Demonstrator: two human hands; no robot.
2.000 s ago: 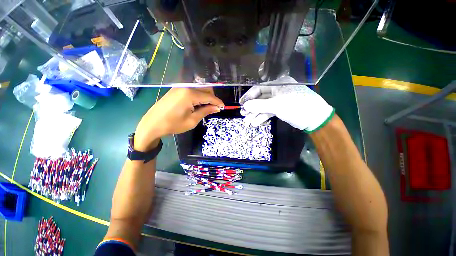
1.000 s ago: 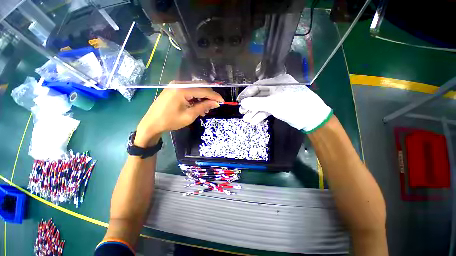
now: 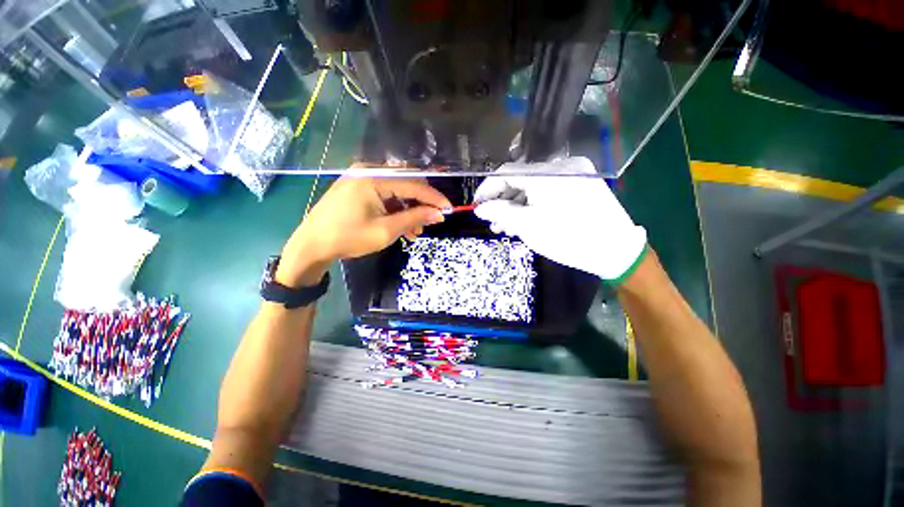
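A thin red wire lead [image 3: 462,209] is held level between my two hands, just below the clear guard's edge. My left hand [image 3: 372,218], bare with a dark watch, pinches its left end. My right hand [image 3: 560,213], in a white glove with a green cuff, pinches its right end. The fingertips hide both ends. Below them a black tray [image 3: 387,319] holds a heap of tiny white and blue-violet pieces [image 3: 466,279]. Red, black and white leads [image 3: 421,354] lie in front of the tray.
The dark machine [image 3: 446,89] stands behind the clear guard [image 3: 456,173]. A ribbed grey panel [image 3: 496,426] is nearest my body. At left are plastic bags [image 3: 104,262], lead bundles [image 3: 117,347] and a blue bin [image 3: 20,398]. A red bin [image 3: 841,330] is at far right.
The right hand has turned slightly, with its gloved fingers curled closer around the lead's end. The left hand still pinches the lead. The camera view has shifted a little.
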